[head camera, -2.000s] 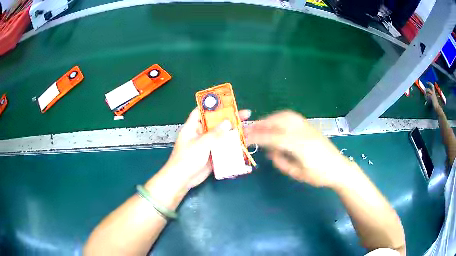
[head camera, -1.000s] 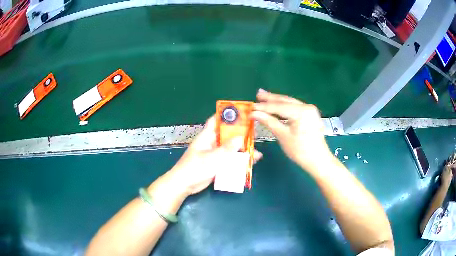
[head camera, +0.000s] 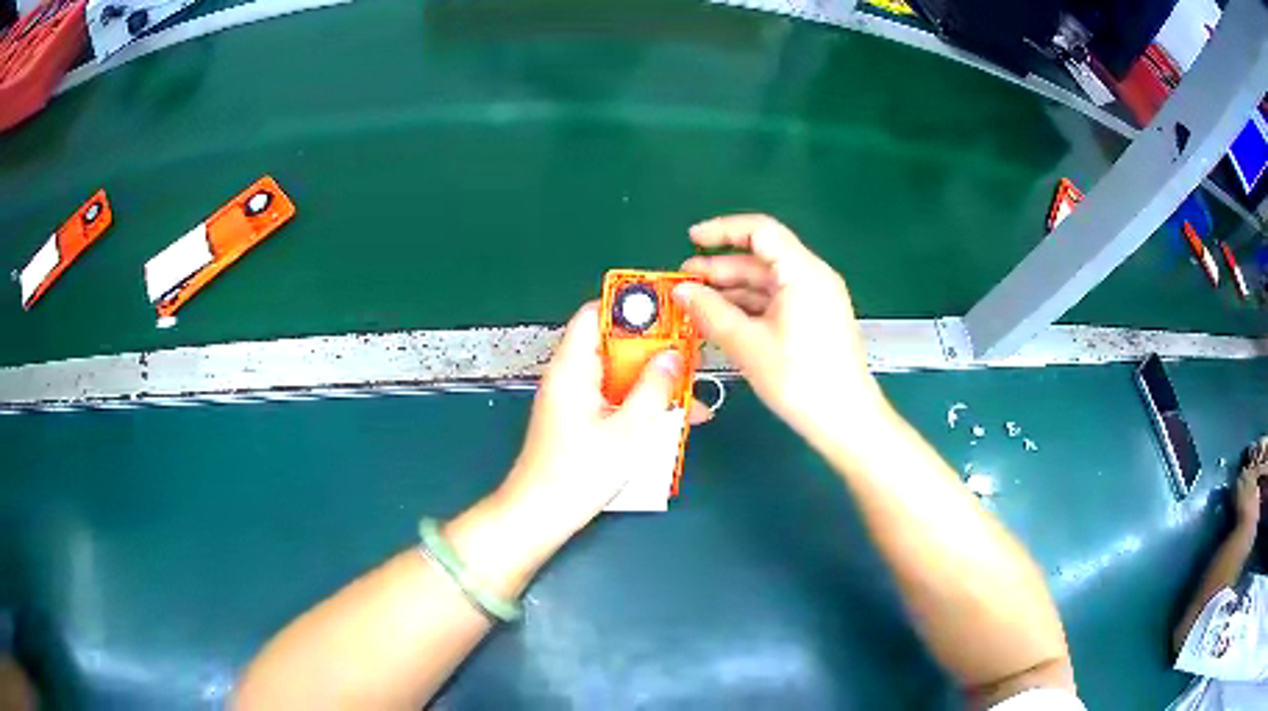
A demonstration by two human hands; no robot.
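An orange phone housing is held upright over the near bench, its top reaching over the rail. A dark ring with a white centre sits at its top. A white sheet covers its lower end. My left hand grips the housing from the left, thumb across its front. My right hand touches the housing's upper right edge with thumb and bent fingers; whether a small piece is between them cannot be told. A thin white ring shows by the left hand's fingertips, right of the housing.
Two orange housings with white sheets lie on the green belt at left; another is by the grey post. White scraps and a dark slab phone lie on the right bench. Another person's arm is far right.
The belt housings have shifted left, and one has appeared near the post. My right hand has gone from a blur beside the housing to its upper right edge. More white scrap shows on the bench.
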